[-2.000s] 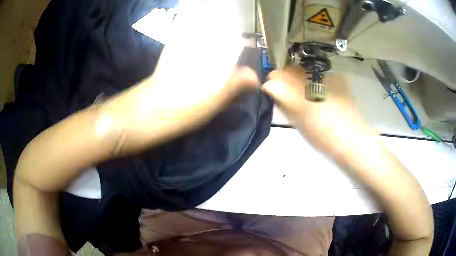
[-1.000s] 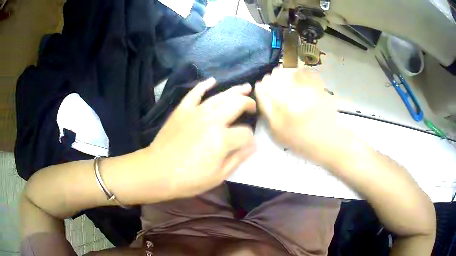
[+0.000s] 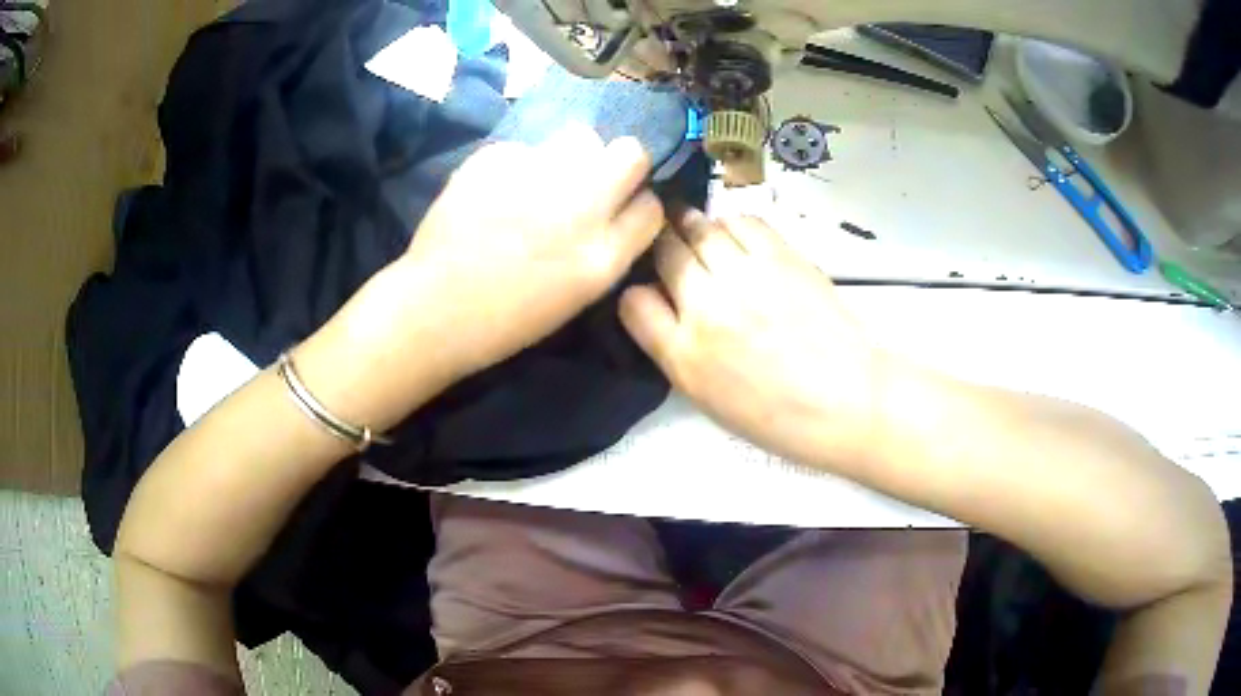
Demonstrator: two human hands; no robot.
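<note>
A dark navy garment (image 3: 272,177) lies heaped at the left and under both hands, with white patches showing on it. My left hand (image 3: 524,245) rests on the garment just left of the needle area, its fingers bent and gripping the cloth near the edge. My right hand (image 3: 755,320) is beside it, fingertips curled at the garment's right edge, close to my left fingertips. Both hold the cloth just below the blue fitting (image 3: 696,125) of the sewing machine (image 3: 871,21). The exact pinch points are partly hidden by the fingers.
The brass-coloured tension knob (image 3: 735,132) is close above my right hand. A perforated disc (image 3: 800,142), black tweezers (image 3: 882,71), blue-handled snips (image 3: 1089,204), a green-handled tool (image 3: 1195,284) and a white round cup (image 3: 1075,93) are on the right. The table's front edge curves below.
The machine appears further left in view. My left hand has moved up onto the cloth and its spread fingers have closed. My right hand has turned, fingers curled on the garment's edge. The disc shows now.
</note>
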